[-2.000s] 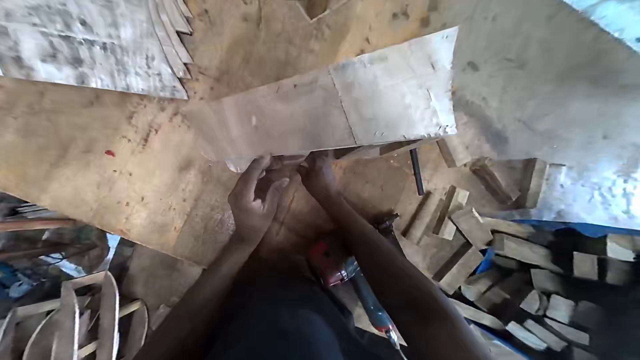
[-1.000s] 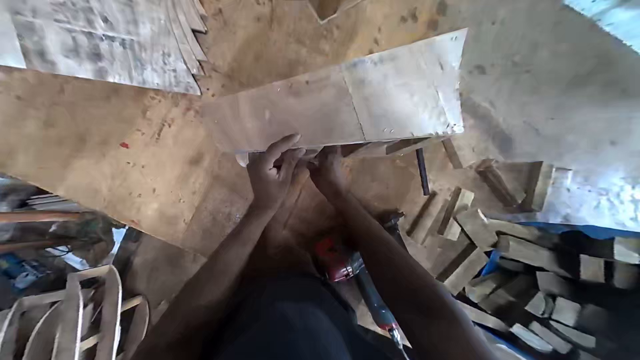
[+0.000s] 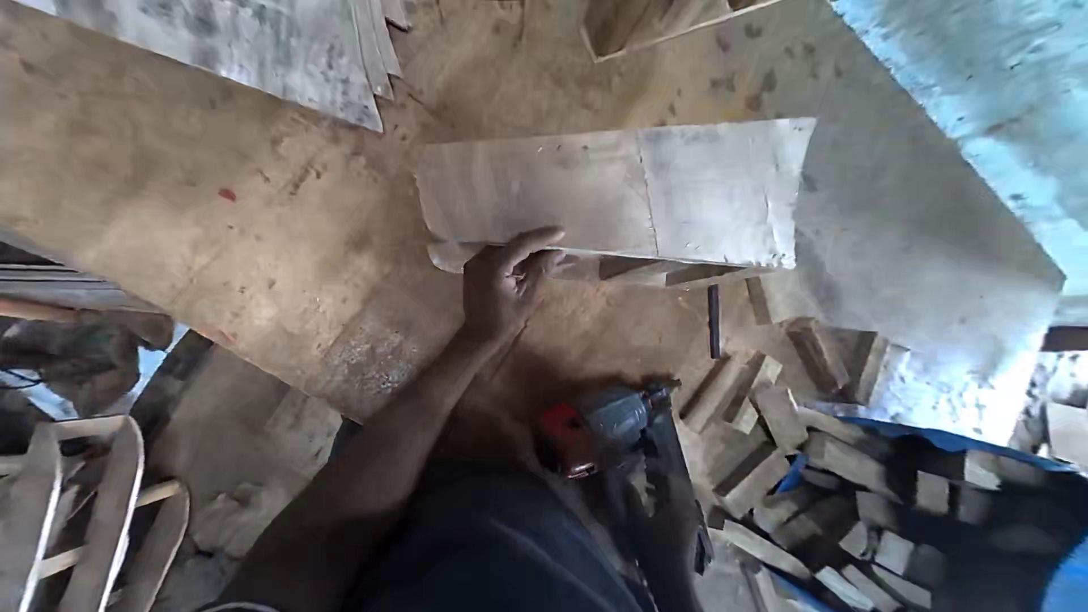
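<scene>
My left hand (image 3: 506,285) holds the near edge of a hollow wooden piece, a plywood panel (image 3: 595,195) over wooden blocks. Its thumb and forefinger lie on the panel's edge; the other fingers are partly hidden. In deep shadow, my right hand (image 3: 656,501) is at the handle of a red and grey power tool (image 3: 599,425), which looks like a nail gun; whether its fingers are closed round the handle does not show. A narrow dark bar (image 3: 714,321) lies by the near right part of the panel piece.
Wooden blocks (image 3: 780,416) are heaped at lower right, some on blue sheeting. Stacked thin panels (image 3: 255,51) lie at upper left on the plywood work surface (image 3: 280,195). Another wooden box-like piece (image 3: 646,25) is at the top. Curved wooden frames (image 3: 110,501) stand at lower left.
My right hand has left the panel piece's near edge and moved down to the power tool. My left hand stays at that edge. The panel piece has turned a little.
</scene>
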